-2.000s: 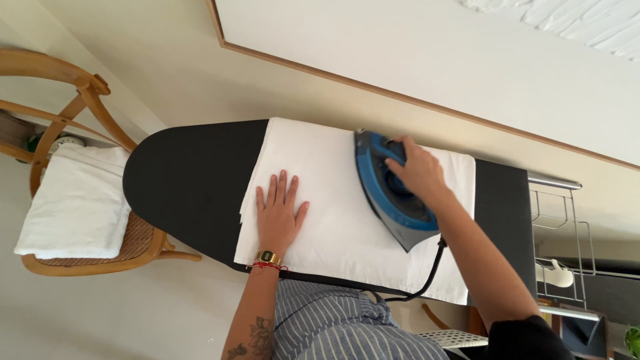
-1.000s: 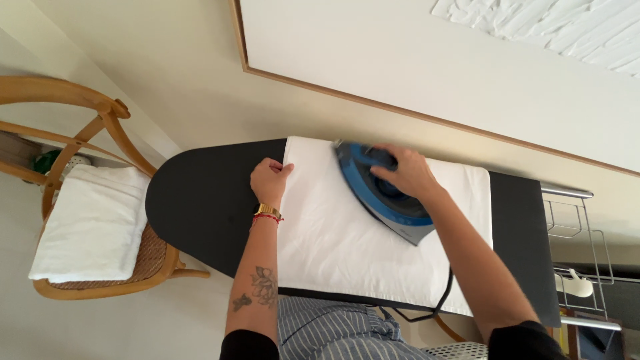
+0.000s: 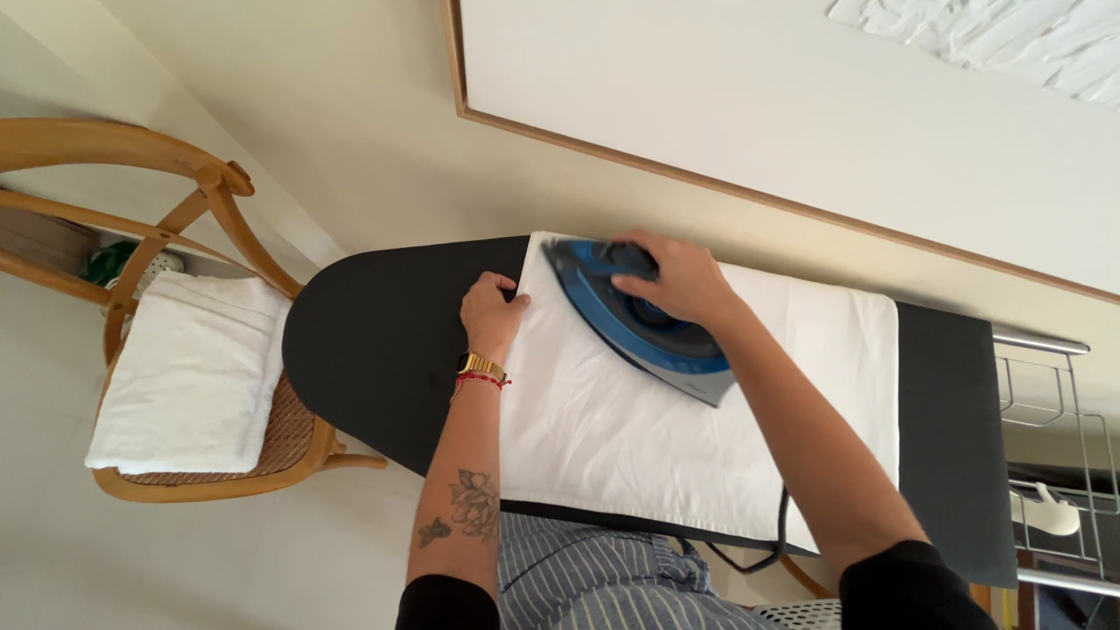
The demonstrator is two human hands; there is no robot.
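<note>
A folded white cloth lies across a black ironing board. My right hand grips the handle of a blue and grey clothes iron, which rests on the upper left part of the cloth with its pointed tip toward the lower right. At the cloth's left edge is my left hand, its fingers curled and its thumb against the edge; whether it pinches the fabric is hidden. The iron's dark cord hangs over the near side of the board.
Left of the board stands a wooden chair with a folded white towel on its woven seat. A wall with a wood-framed panel runs behind the board. The board's wire rack is at the right, and a perforated white basket sits below.
My left hand has gone from lying flat on the cloth to its left edge, fingers now curled. The iron in my right hand has slid left over the cloth.
</note>
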